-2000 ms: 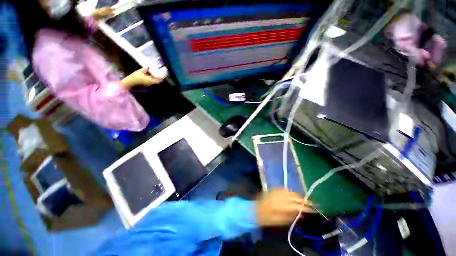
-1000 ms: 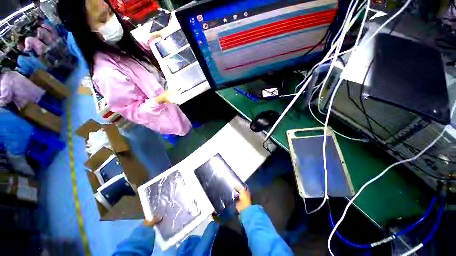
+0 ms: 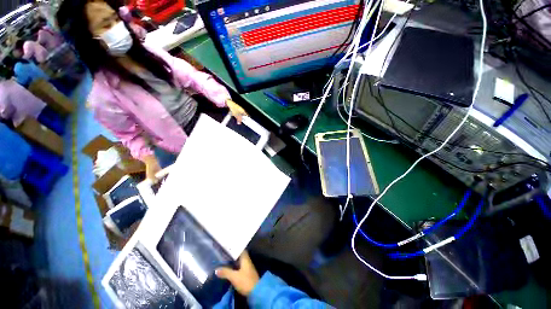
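My right hand [image 3: 243,274] grips the right edge of a dark glossy tablet [image 3: 190,256], fingers over its edge. The tablet lies at the white foam tray [image 3: 158,261]; whether it rests fully in a pocket I cannot tell. A second tablet in crinkled clear film [image 3: 142,280] lies in the tray at its left. A large blank white slab [image 3: 220,181] covers the tray's far part. My left hand is not in view.
A person in pink [image 3: 130,114] stands beyond the slab, hands near it. The tan-edged fixture [image 3: 347,166] lies on the green bench [image 3: 405,187]. A white cable reaches a dark tablet [image 3: 459,259] at lower right. A monitor [image 3: 290,45] shows red rows; a mouse [image 3: 294,124] lies below.
My right hand moved from the fixture to the tray's tablet, which now sits lower left. My left hand left the view. The other person's hands came nearer, and the blank slab now lies across the tray.
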